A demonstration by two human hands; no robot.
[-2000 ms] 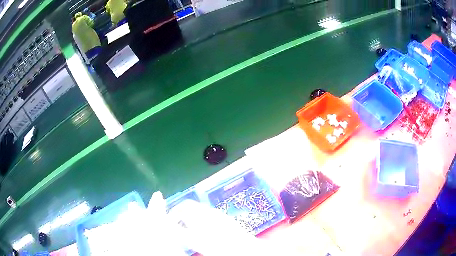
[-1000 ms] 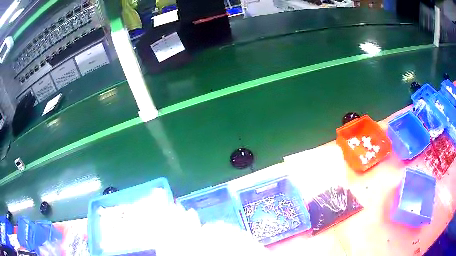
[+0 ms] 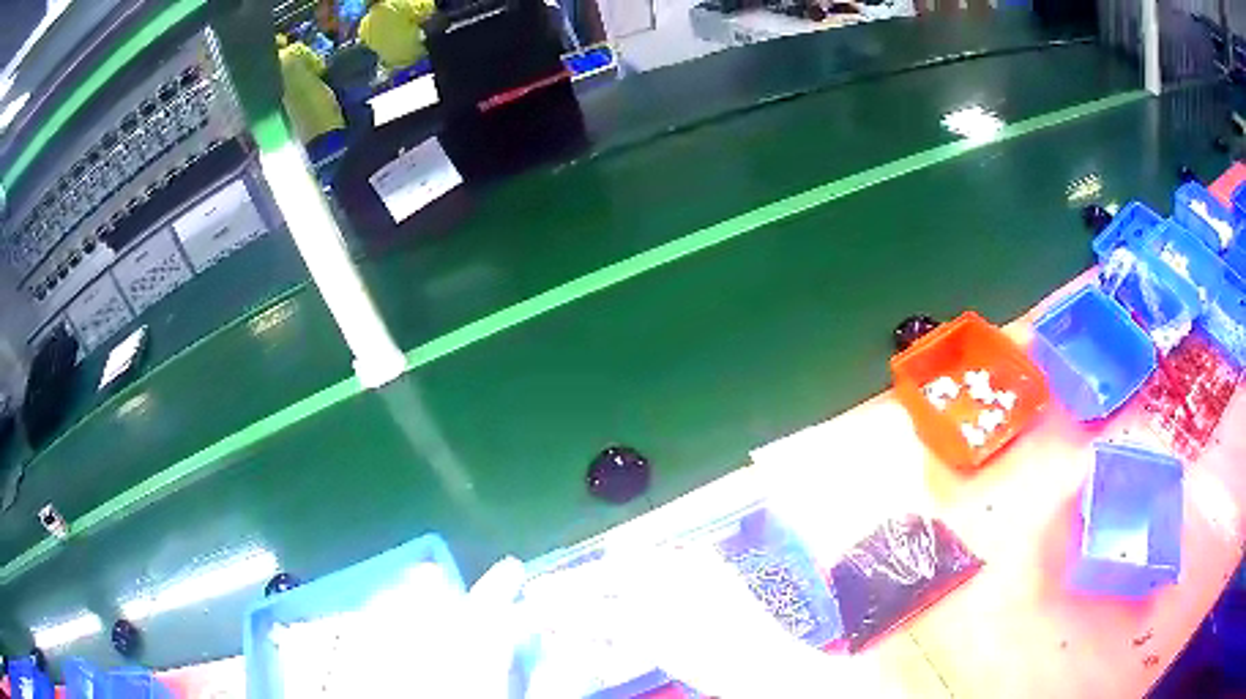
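Note:
The large light-blue bin (image 3: pixel 358 563) at the lower left holds an overexposed heap of white parts. The metal-piece bin (image 3: pixel 782 587), blue with small silvery pieces, is partly covered by a washed-out white shape that looks like my gloved right hand (image 3: pixel 663 601), its forearm running to the lower right. A rounded white finger-like shape, perhaps my left hand (image 3: pixel 495 594), is beside the large bin's right edge and blends with the white parts. Glare hides the fingers and anything held. The blue bin between them is mostly covered.
A dark bagged heap (image 3: pixel 899 574) lies right of the metal-piece bin. A red-orange bin (image 3: pixel 973 389) holds white pieces. Blue bins (image 3: pixel 1093 352) and a pale blue bin (image 3: pixel 1129 519) stand at the right, near small red parts (image 3: pixel 1192 396). A black disc (image 3: pixel 619 473) sits on the green belt.
The view has shifted and tilted. The white hand shape now covers much of the metal-piece bin, which was openly visible a second ago. A finger-like shape shows again beside the large bin.

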